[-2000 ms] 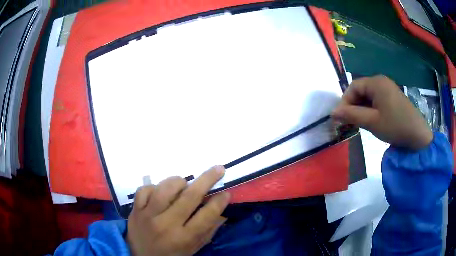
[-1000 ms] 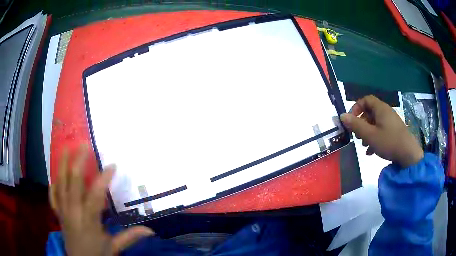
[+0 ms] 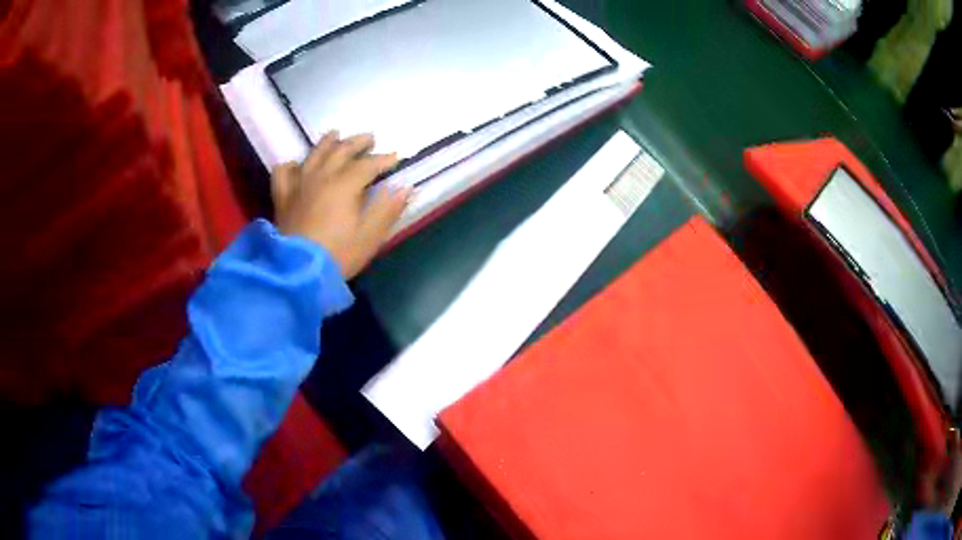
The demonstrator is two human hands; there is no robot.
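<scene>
A panel stack [image 3: 464, 63] lies at the upper left, with a black-framed grey-white backlight unit on top and white sheets around and under it. My left hand [image 3: 335, 195] rests at its near corner, fingers spread over the frame edge, thumb at the stack's side; it grips nothing that I can see. The red foam pad [image 3: 665, 390] is bare. At the lower right edge a bit of blue sleeve [image 3: 930, 526] shows below a dark blurred shape, perhaps my right hand; its hold cannot be made out.
A long white tab tape sheet [image 3: 517, 274] with a grey patch lies between stack and pad. Tall dark-red foam sheets [image 3: 106, 211] stand at the left. Another framed panel [image 3: 891, 274] lies on red foam at the right. Another pile [image 3: 807, 21] is at the top right.
The view has swung left. The framed unit is gone from the red pad. My left hand has moved from the unit's near left corner to the panel stack. My right hand has left the unit's corner.
</scene>
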